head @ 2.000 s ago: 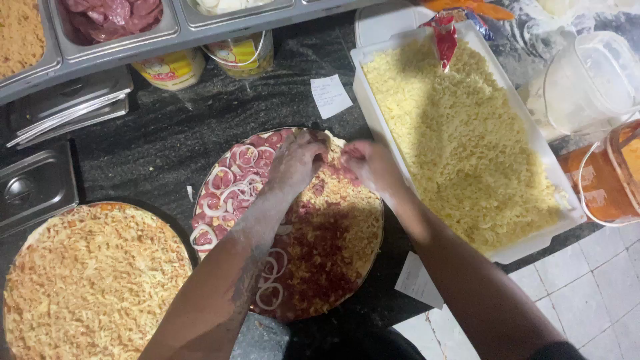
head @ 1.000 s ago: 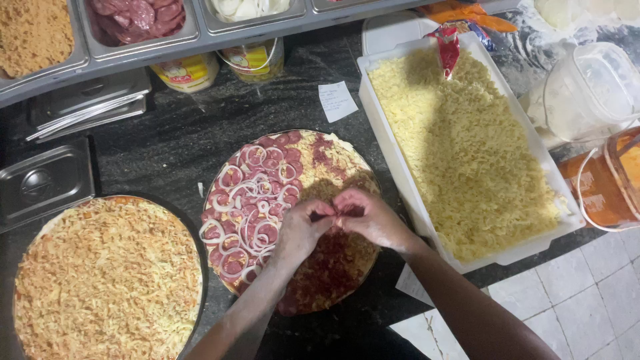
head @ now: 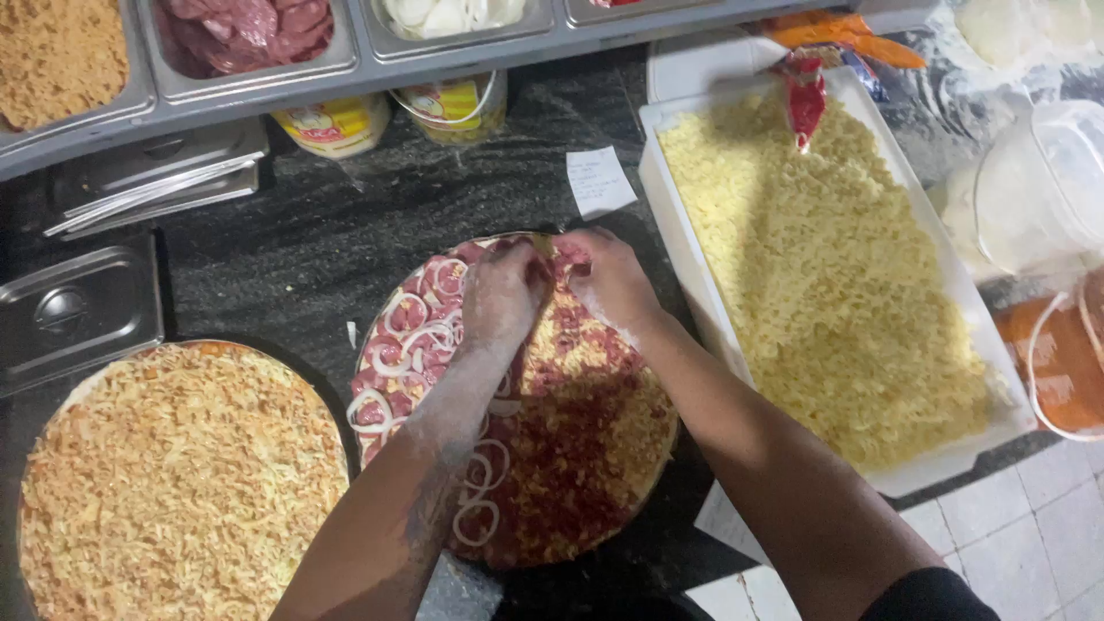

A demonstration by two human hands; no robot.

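Note:
Both my hands are over the far edge of a round pizza (head: 586,448). Its left half bears sliced sausage (head: 392,349) and white onion rings (head: 405,313); on the right half lie shredded cheese and small reddish meat pieces. My left hand (head: 504,289), dusted with flour, has its fingers curled inward, their tips hidden. My right hand (head: 612,280) is close beside it, fingertips bent at reddish meat (head: 569,257) near the rim. Whether this meat is held or lies on the pizza is unclear. A second pizza (head: 185,483), covered in shredded topping, is at the lower left.
A white tub (head: 703,276) of grated cheese with a red packet (head: 805,103) stands right. Steel topping pans (head: 259,73) line the back shelf, small buckets (head: 453,108) beneath. Steel lids (head: 78,302) lie left; paper slips (head: 601,181) lie on the dark counter. Clear bucket (head: 1026,190) and orange-filled bucket (head: 1069,354) stand far right.
My hands have moved from the middle of the pizza to its far edge, where they also were two seconds ago. Reddish meat now shows near the far rim by my right fingers.

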